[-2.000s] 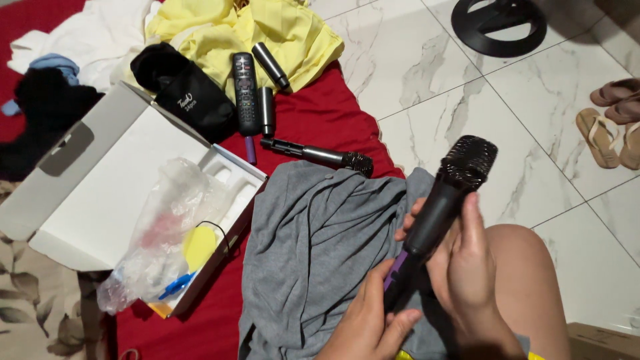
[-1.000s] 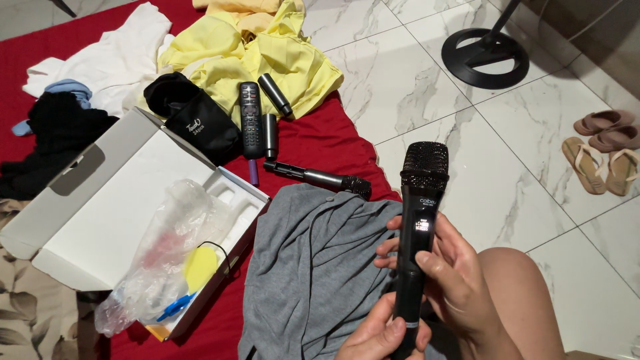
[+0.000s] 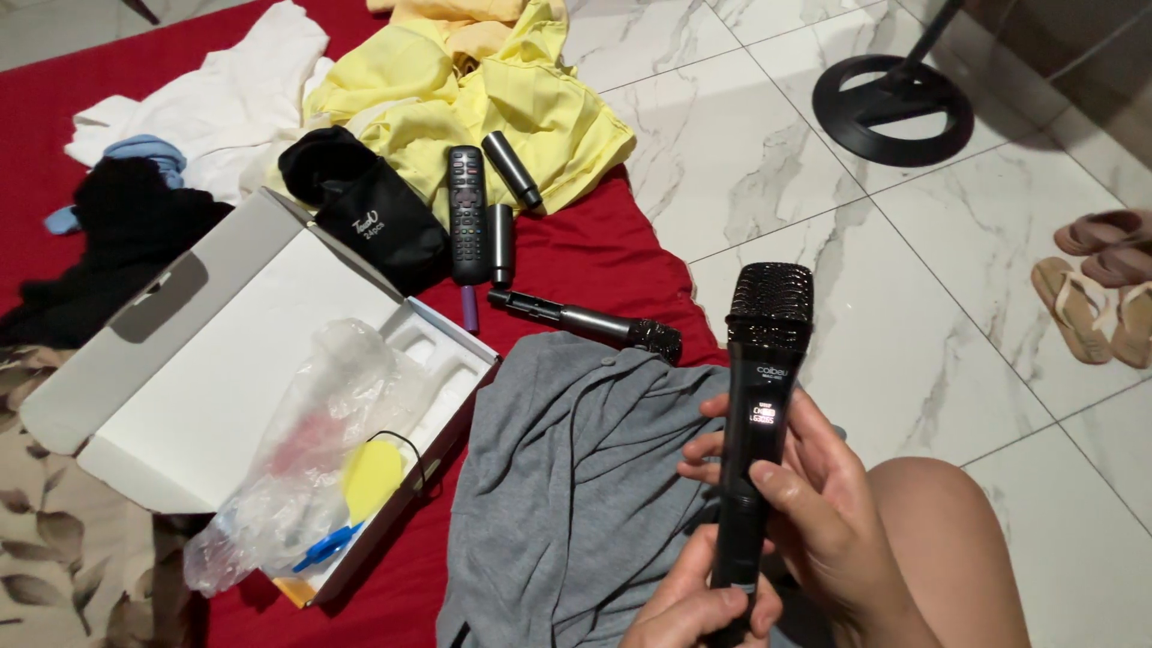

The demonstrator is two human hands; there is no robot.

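Observation:
A black wireless handheld microphone (image 3: 754, 423) stands upright between my hands, with a mesh head and a small lit display. My left hand (image 3: 697, 598) grips its lower end. My right hand (image 3: 823, 499) wraps the middle of the body, its thumb on the front below the display. Beneath and to the left lies a grey cloth garment (image 3: 576, 477). A second microphone (image 3: 585, 321) rests on the red cloth at the garment's upper edge, with a long opening in its handle. Beside it are a small purple cylinder (image 3: 470, 309), two dark tubular covers (image 3: 501, 245) and a black remote control (image 3: 467, 216).
An open white box (image 3: 207, 360) holds a clear plastic bag (image 3: 315, 450), a yellow disc (image 3: 372, 477) and a blue item. A black pouch (image 3: 378, 211) and yellow, white and black clothes lie behind. On the tiled floor are a round black stand base (image 3: 893, 110) and sandals (image 3: 1075, 310).
The microphone in my hands has turned from tilted, with its display unseen, to nearly upright with the lit display facing me. My right hand's thumb has come round onto its front.

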